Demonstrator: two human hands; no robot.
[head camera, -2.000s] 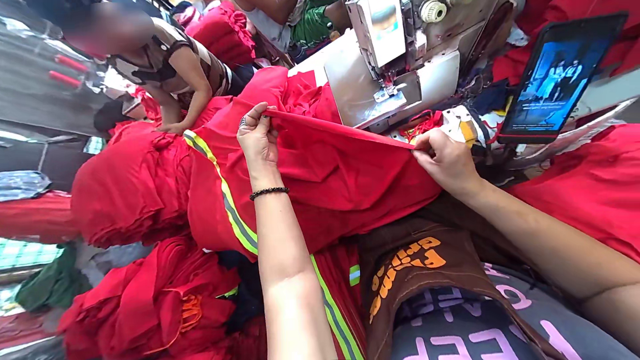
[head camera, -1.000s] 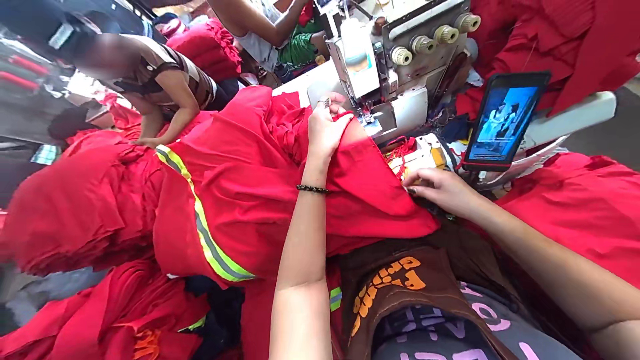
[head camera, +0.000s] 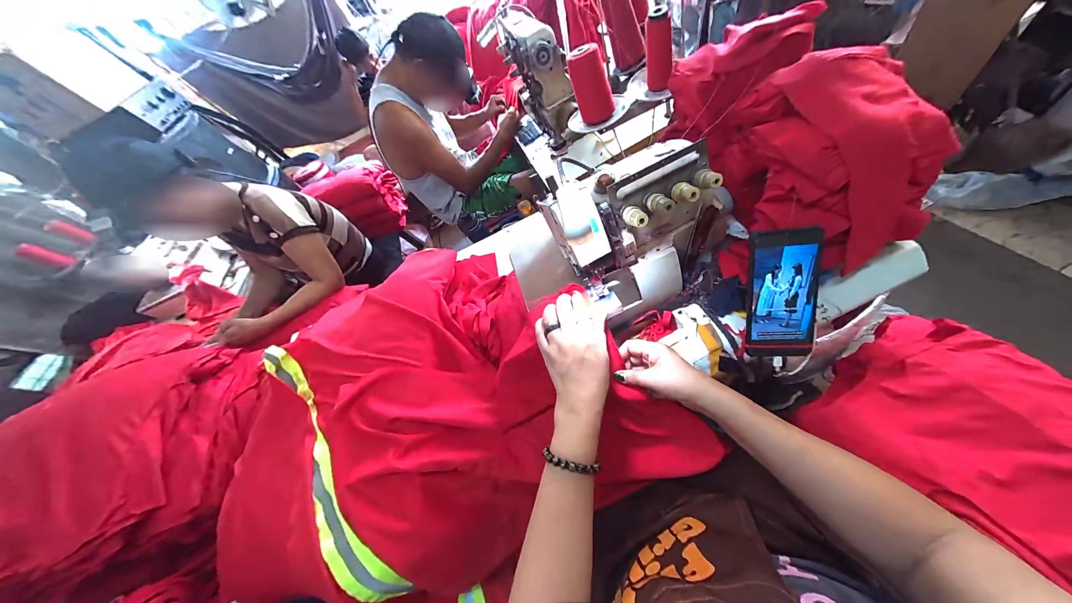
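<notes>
Red fabric with a yellow and grey reflective strip lies over my lap and up to an overlock sewing machine. My left hand, with a ring and a beaded bracelet, lies on the cloth right at the machine's presser foot; its fingers bear on the fabric edge there. Just right of and below it, my right hand pinches the cloth's edge between thumb and fingers. The needle area is partly hidden by my left fingers.
A phone showing a video stands right of the machine. Red thread cones stand behind it. Piles of red cloth lie behind and at both sides. A person in a striped top and one in a white tank top work at the left.
Both hands held the cloth stretched between them; my left hand has moved to the machine's foot with the fabric, and my right hand has come close beside it. The view has tilted up.
</notes>
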